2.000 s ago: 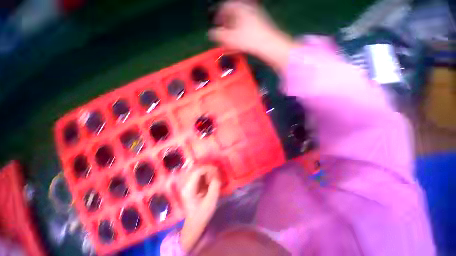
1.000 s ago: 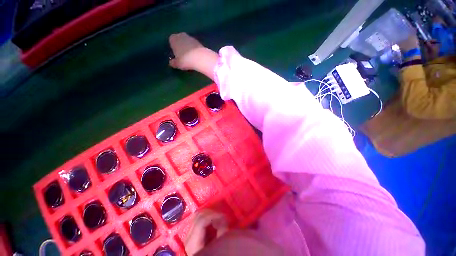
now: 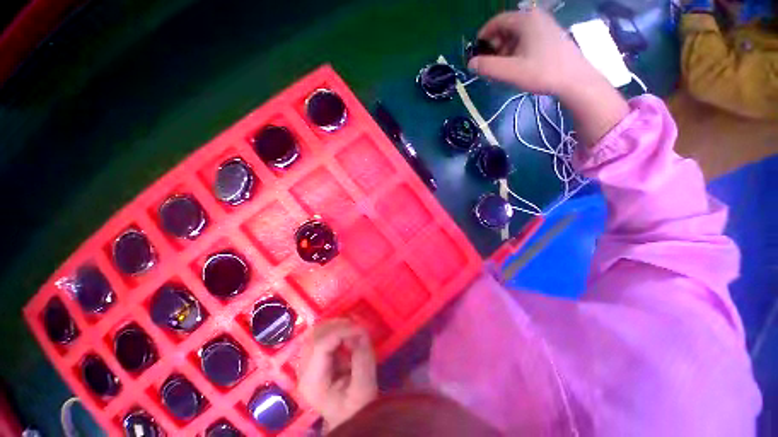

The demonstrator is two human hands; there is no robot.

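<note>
A red foam tray (image 3: 409, 213) lies tilted in front of me, with round black watch heads (image 3: 225, 273) in many pockets; the right-hand pockets are empty. One watch head (image 3: 316, 241) shows red figures. My right hand (image 3: 533, 55) is beyond the tray at the upper right, fingertips pinched on a dark round watch head (image 3: 479, 49), partly hidden. My left hand (image 3: 339, 369) rests curled at the tray's near edge; whether it holds anything is not clear. Several watch heads (image 3: 492, 210) lie along a yellow tape strip (image 3: 475, 115) beside white charging cords (image 3: 554, 141).
A white USB hub (image 3: 601, 51) stands at the upper right, near another person's yellow-brown sleeve (image 3: 734, 64). A slim black stick (image 3: 405, 145) lies along the tray's right edge. A light loop, perhaps tape (image 3: 70, 416), is at the lower left. The bench mat is green.
My right hand has moved from over the mat beyond the tray to the charging row at the right. The view has shifted, showing the row of watch heads. My left hand stays at the tray.
</note>
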